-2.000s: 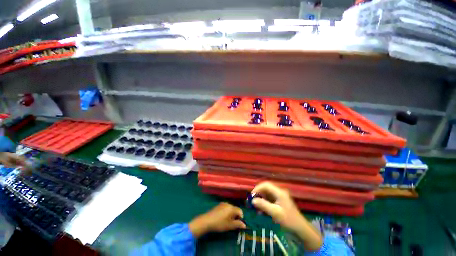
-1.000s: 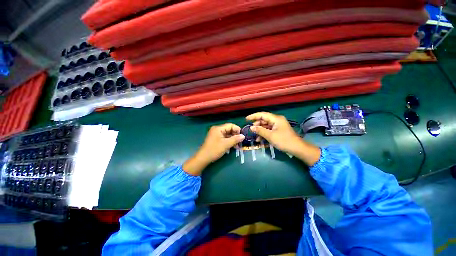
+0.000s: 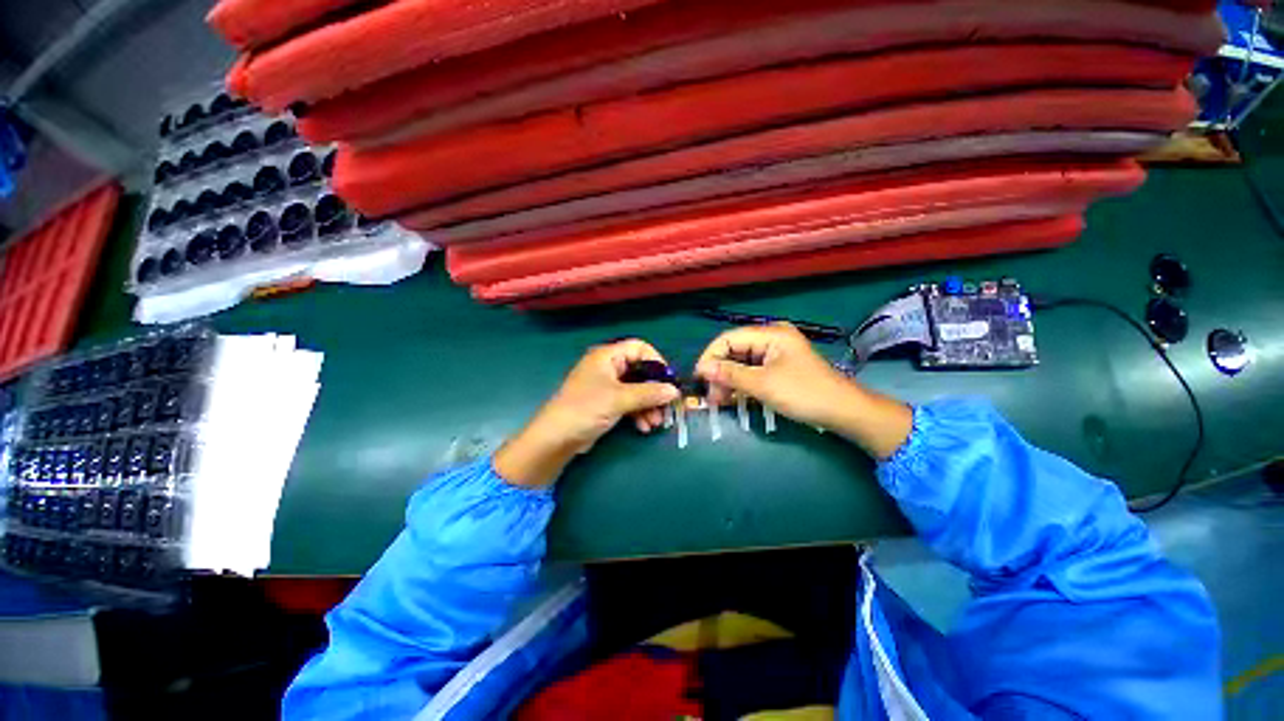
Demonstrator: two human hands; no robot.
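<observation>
My left hand [image 3: 603, 395] holds a black round display module [image 3: 649, 373] between thumb and fingers, tilted on edge. My right hand [image 3: 772, 369] is beside it, its fingertips pinched at the module's tail end over the flex; what exactly they pinch is hidden. The test flex [image 3: 714, 420], with several white tabs, lies on the green mat under both hands. The driver test board [image 3: 982, 327] lies to the right, with a grey ribbon cable [image 3: 893, 331] running left towards my right hand.
A tall stack of red foam trays [image 3: 760, 141] stands behind my hands. A black stick [image 3: 772, 323] lies before it. A white blister tray [image 3: 247, 211], clear blister trays [image 3: 106, 451] and white paper [image 3: 254, 451] are left. Loose modules [image 3: 1167, 320] and a black cord [image 3: 1148, 352] are right.
The view has tipped down from the stack's top to the mat. The module has gone from flat between both hands to tilted in my left hand, slightly left. The black stick now shows.
</observation>
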